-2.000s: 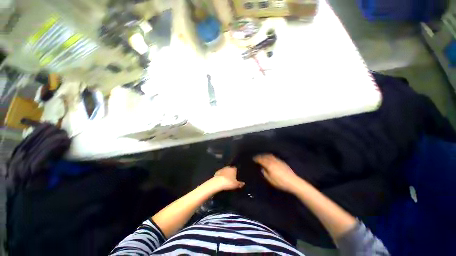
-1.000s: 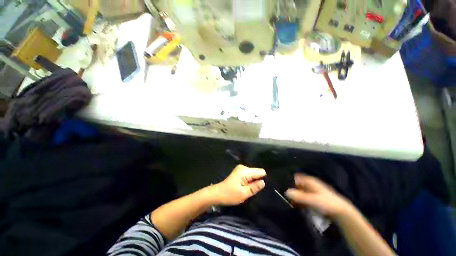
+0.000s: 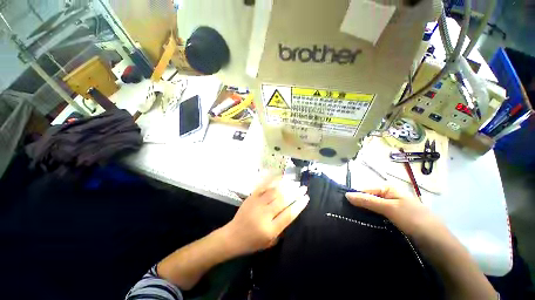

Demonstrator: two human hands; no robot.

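A black garment (image 3: 340,258) hangs over my lap and reaches up onto the white table, its top edge at the metal clamp (image 3: 311,170) under the cream Brother machine head (image 3: 317,76). A white dotted line runs across it. My left hand (image 3: 267,211) holds the garment at its left edge, fingertips beside the clamp. My right hand (image 3: 387,208) grips its right edge, thumb on top, other fingers partly hidden. The needle area is bright and not clear.
A dark purple-brown cloth bundle (image 3: 88,140) lies at the table's left. A phone (image 3: 189,115), a tray of small items (image 3: 232,105), thread snips (image 3: 427,157), a red-brown stick (image 3: 412,179) and a control box (image 3: 440,105) are on the table (image 3: 481,222).
Both hands have risen from the lap to the machine, bringing the black garment under the head. The view has tilted up, and the machine head and warning label now show.
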